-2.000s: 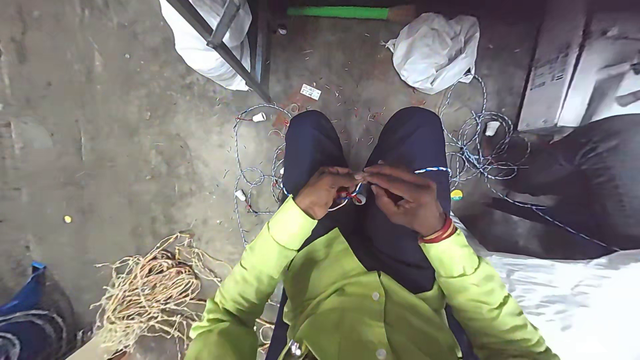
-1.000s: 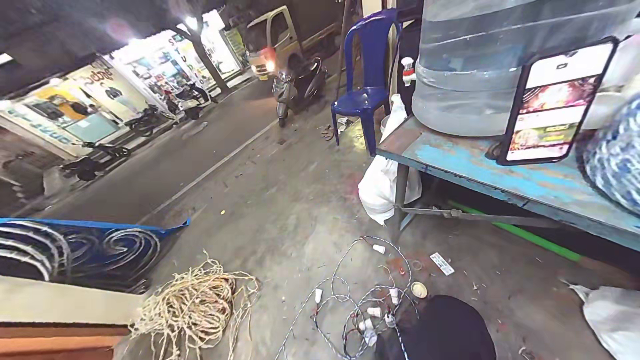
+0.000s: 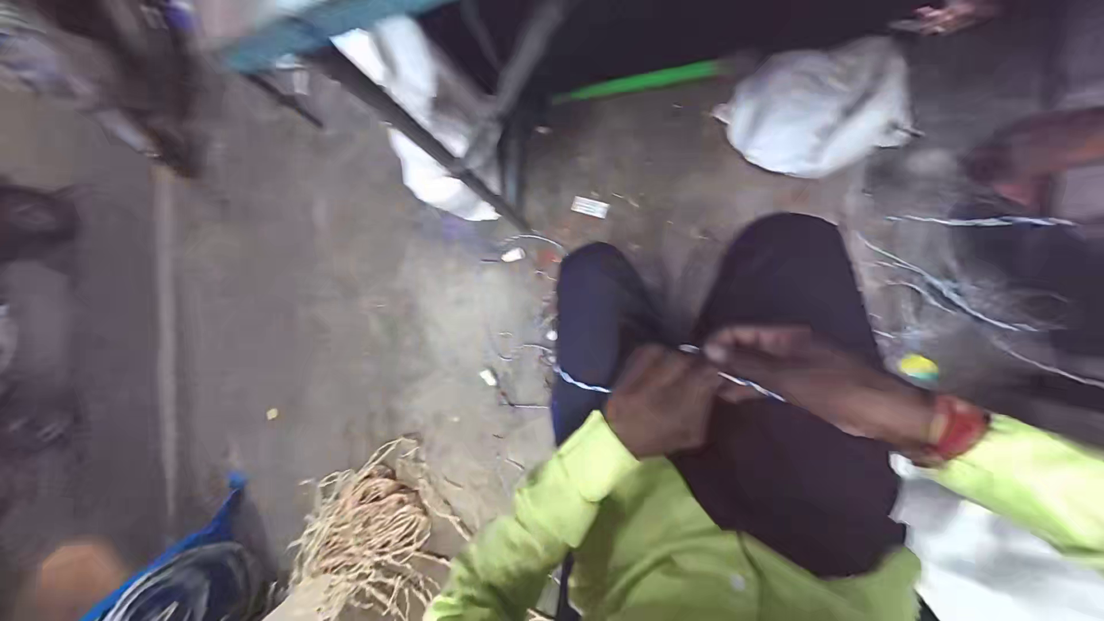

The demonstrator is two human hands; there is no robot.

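Above my dark-trousered lap, my left hand [image 3: 662,398] is closed on a twisted blue-and-white wire [image 3: 580,380], which runs out past its left side over my thigh. Close beside it, my right hand [image 3: 798,375] pinches the same wire near the fingertips; a length of it shows beneath the palm. Motion blur hides the exact spot between the fingers. A red band [image 3: 959,428] circles my right wrist. More twisted wire [image 3: 949,297] spreads on the right, and thinner loops with small white pieces [image 3: 489,377] lie on the floor left of my knees.
A bundle of tan cord [image 3: 379,522] lies on the floor at lower left, by a blue metal frame [image 3: 185,545]. Ahead stand a table's metal legs [image 3: 423,142] with a white bag behind, a green rod [image 3: 647,82] and another white bag [image 3: 819,108]. Part of another person shows at right.
The view has swung from the street and table back down to my lap. Compared with two seconds ago, my knees are wider apart and my right forearm reaches in more from the right.
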